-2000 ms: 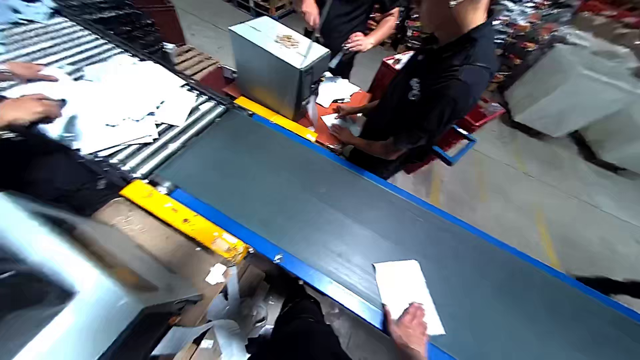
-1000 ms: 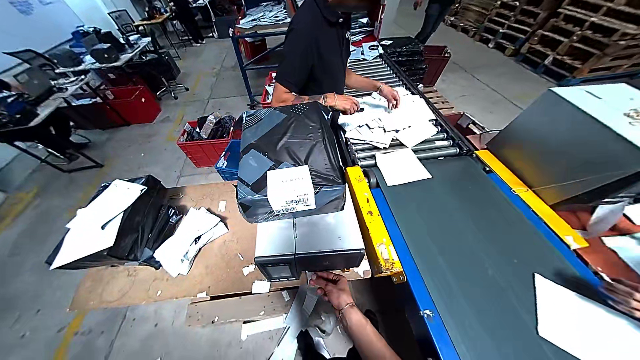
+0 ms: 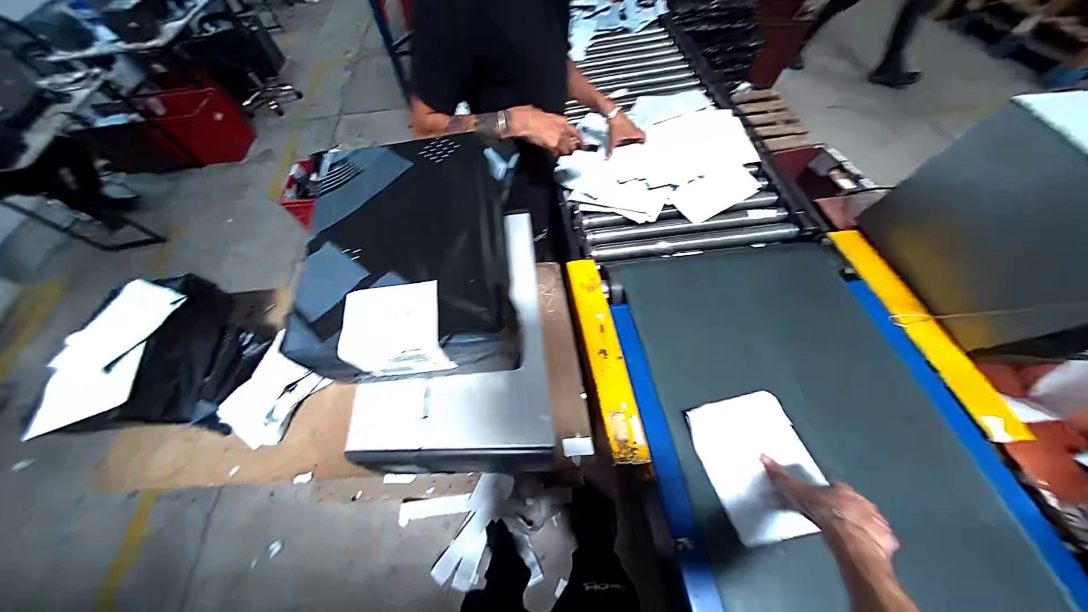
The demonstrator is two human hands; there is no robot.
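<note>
My right hand (image 3: 837,518) reaches in from the lower right, its fingertips on a flat white envelope or folded sheet (image 3: 752,467). That piece lies on the dark green conveyor belt (image 3: 731,323), near its blue left edge. Whether the fingers grip it or only press on it is not plain. My left hand is out of the frame. Left of the belt, a black-wrapped parcel (image 3: 425,221) with a white label (image 3: 393,323) rests on a silver-grey box (image 3: 450,416).
Beyond the belt, a co-worker's hands (image 3: 544,132) handle white papers (image 3: 671,161) on a roller conveyor (image 3: 697,242). Yellow guards (image 3: 608,365) flank the belt's far end. A large grey box (image 3: 977,221) stands right. Another black parcel (image 3: 183,357) and papers lie left; paper scraps litter the floor.
The view has swung strongly. One second ago a hand was at the front of the silver-grey box; no hand is there now. My right hand is now on the white piece on the belt.
</note>
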